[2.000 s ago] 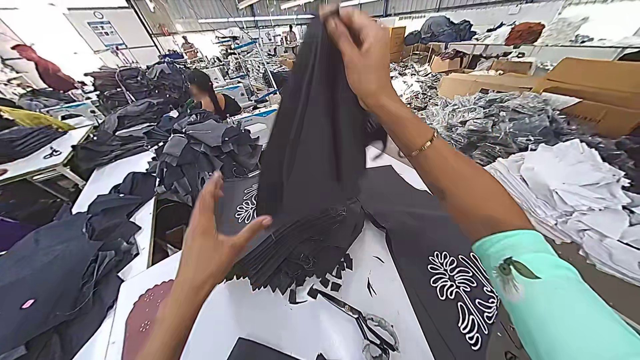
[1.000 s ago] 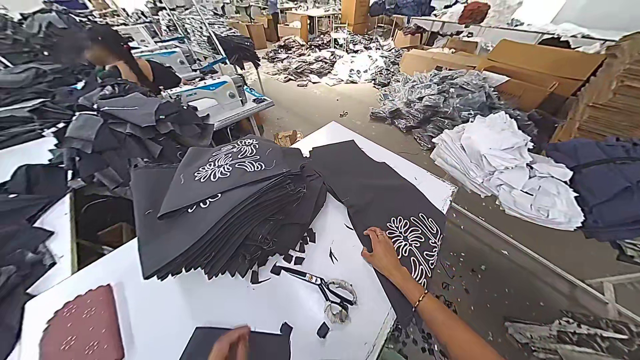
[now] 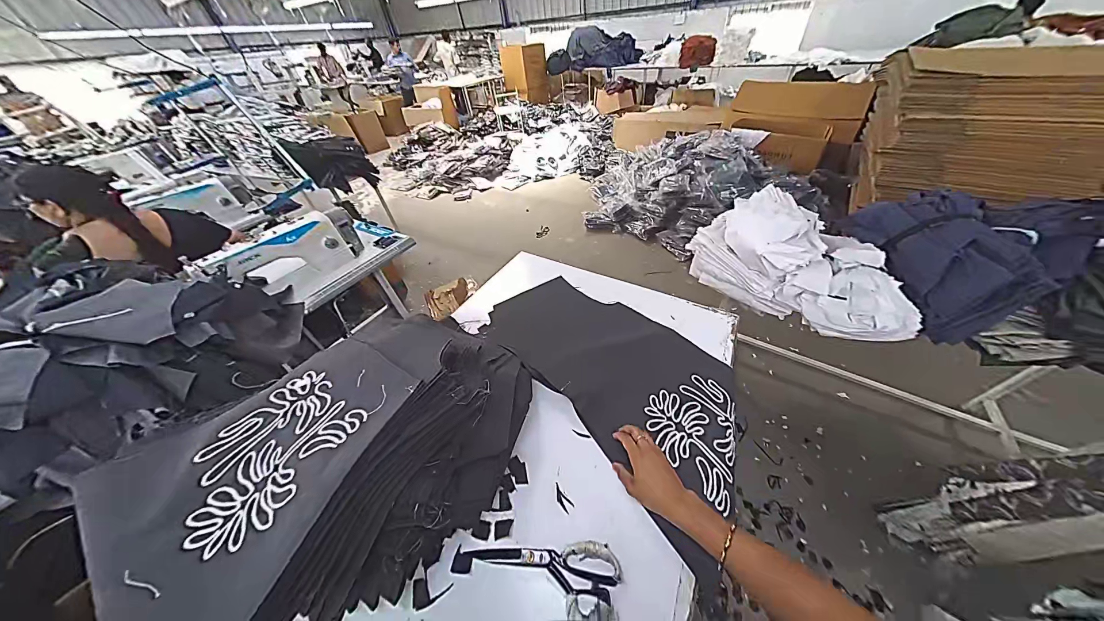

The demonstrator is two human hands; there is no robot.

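My right hand rests on a dark fabric panel with white leaf-pattern cord embroidery, its fingers spread at the panel's left edge beside the motif. The panel lies on the white table and hangs over the right edge. To its left is a thick stack of dark cut pieces, the top one bearing a similar white motif. Fabric shears with wrapped handles lie on the table below my right hand, among small dark scraps. My left hand is out of view.
At the left, a person sits by a sewing machine, behind a heap of dark fabric. Beyond the table, white cloth, navy bundles and plastic-wrapped garments lie on the floor. Flattened cardboard is stacked at the right.
My right hand has come down from the raised dark fabric onto the embroidered panel. My left hand, seen in both earlier frames, has left the view. The camera view has shifted.
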